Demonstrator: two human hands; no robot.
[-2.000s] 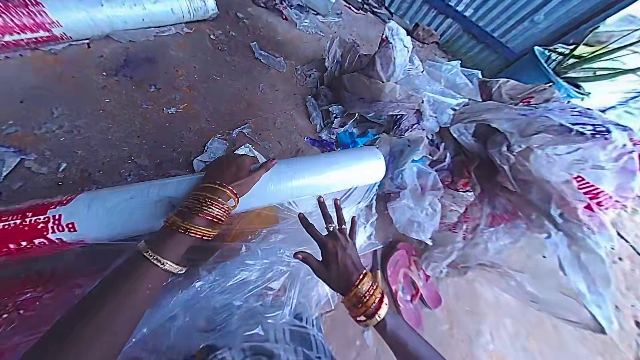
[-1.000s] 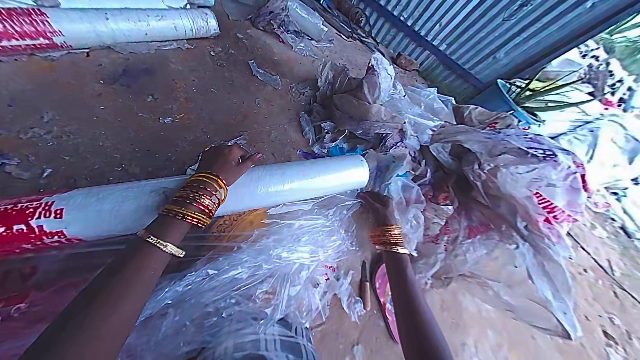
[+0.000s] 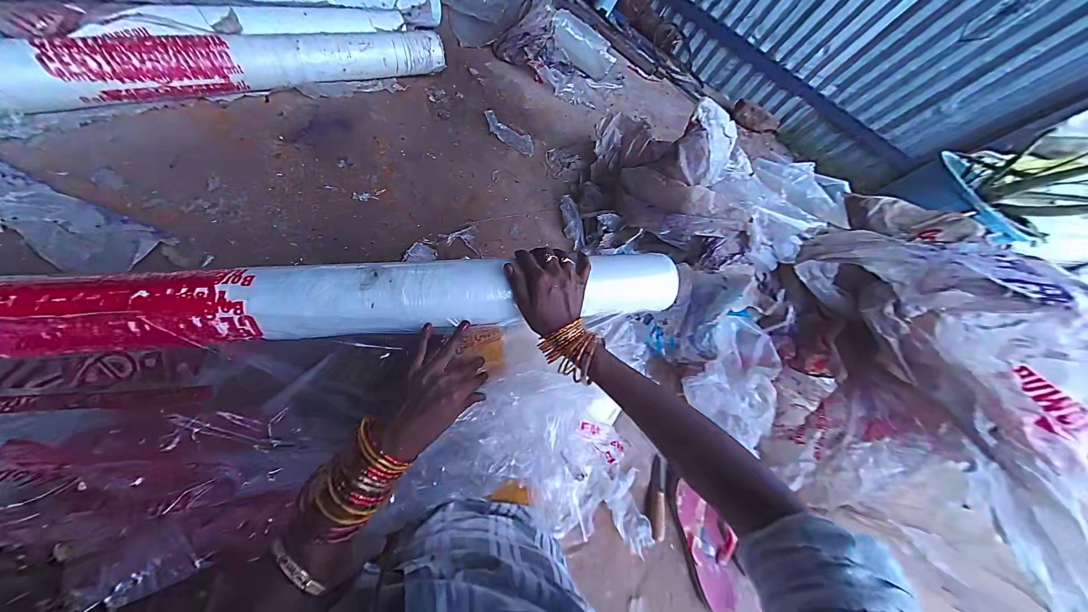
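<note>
A long roll of white plastic film with red print on its left part lies across the view. My right hand rests over the top of the roll near its right end, fingers curled over the far side. Below the roll, my left hand is spread with its fingertips at the near edge, on or just above loose clear plastic film. Red and gold bangles circle the left wrist, gold ones the right. The film spreads from the roll toward my lap, with a yellow patch beneath it.
More wrapped rolls lie at the upper left. A heap of crumpled plastic sheets fills the right side, before a corrugated metal wall and a blue plant pot. A pink sandal and a wooden handle lie near my right forearm.
My right hand has moved from beside the roll's right end onto its top. My left hand, on top of the roll before, has come down to its near side.
</note>
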